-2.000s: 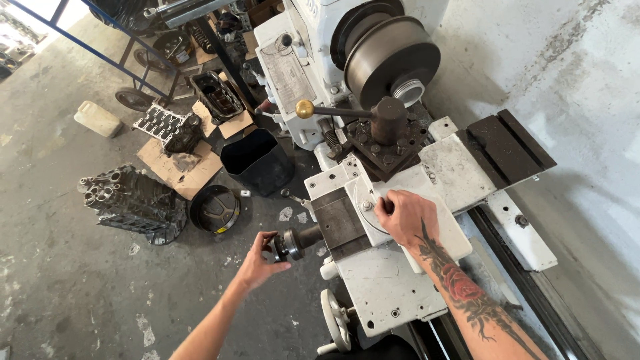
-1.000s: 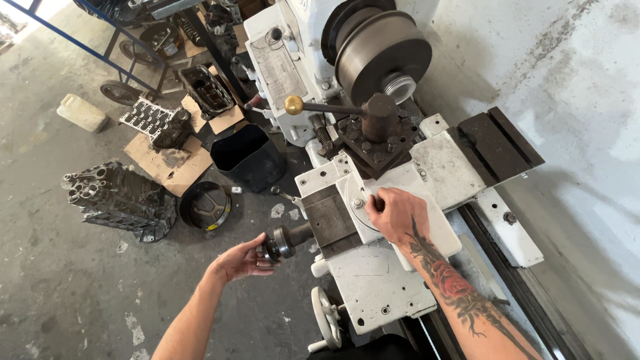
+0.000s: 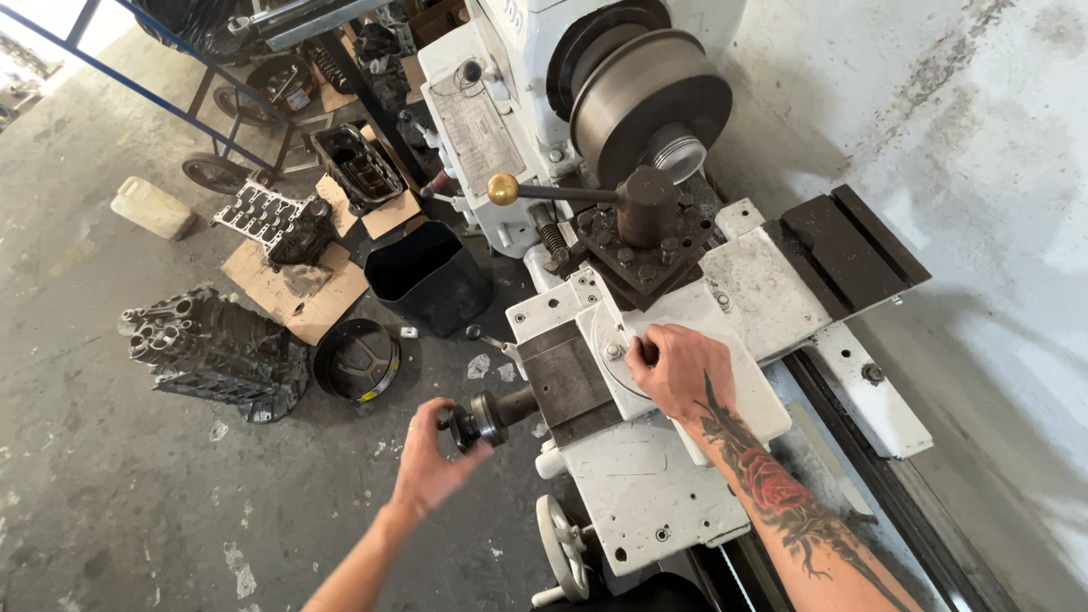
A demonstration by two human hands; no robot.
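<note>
My left hand is on the dark cross-slide handwheel at the front of a white metal lathe, its fingers curled round the handle end. My right hand is closed over a dark knob of the compound slide, with most of the knob hidden under the fingers. Just beyond it stands the square tool post, whose lever ends in a brass ball. The lathe chuck holds a bright ring-shaped metal workpiece, which faces the tool post.
A white carriage handwheel is below my left hand. On the floor to the left are a black bin, a round pan, an engine block, cardboard and a plastic canister. A wall rises at the right.
My left fingers have shifted on the handwheel handle. My right hand stays at the compound slide knob.
</note>
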